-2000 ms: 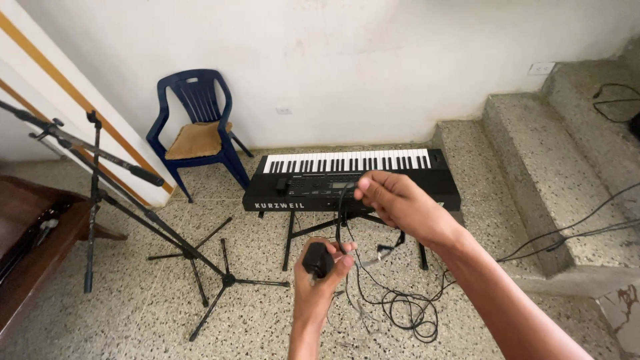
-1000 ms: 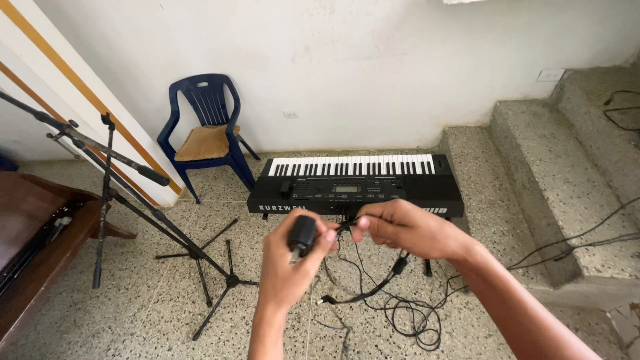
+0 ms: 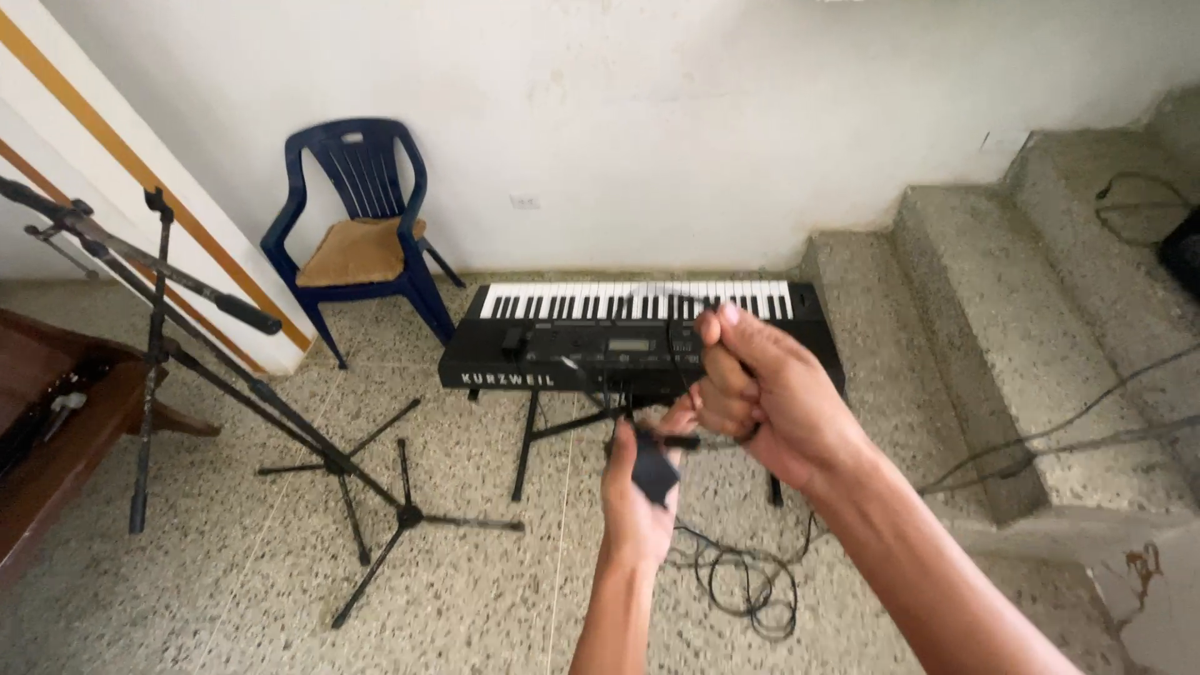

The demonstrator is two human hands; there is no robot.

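My left hand (image 3: 642, 506) holds a black power adapter (image 3: 654, 469), blurred, between its thumb and fingers. Just right of it and a little higher, my right hand (image 3: 764, 394) is closed on a thin black cable (image 3: 671, 342), part of which loops up in front of the keys. Beyond both hands a black Kurzweil electronic keyboard (image 3: 586, 356) rests on a black folding stand (image 3: 527, 445), its keys toward the wall. A coiled black cable (image 3: 750, 591) lies on the speckled floor below the hands.
A blue plastic chair (image 3: 361, 192) with a tan cushion (image 3: 352, 253) stands by the wall. Black microphone stands (image 3: 309, 431) spread their legs on the left, beside a wooden bench (image 3: 94, 441). Concrete steps (image 3: 994, 328) rise at the right, with cables (image 3: 1078, 412) across them.
My right hand has come up and away from the spot where it met the left hand one second ago. The adapter has stayed in my left hand, which has turned.
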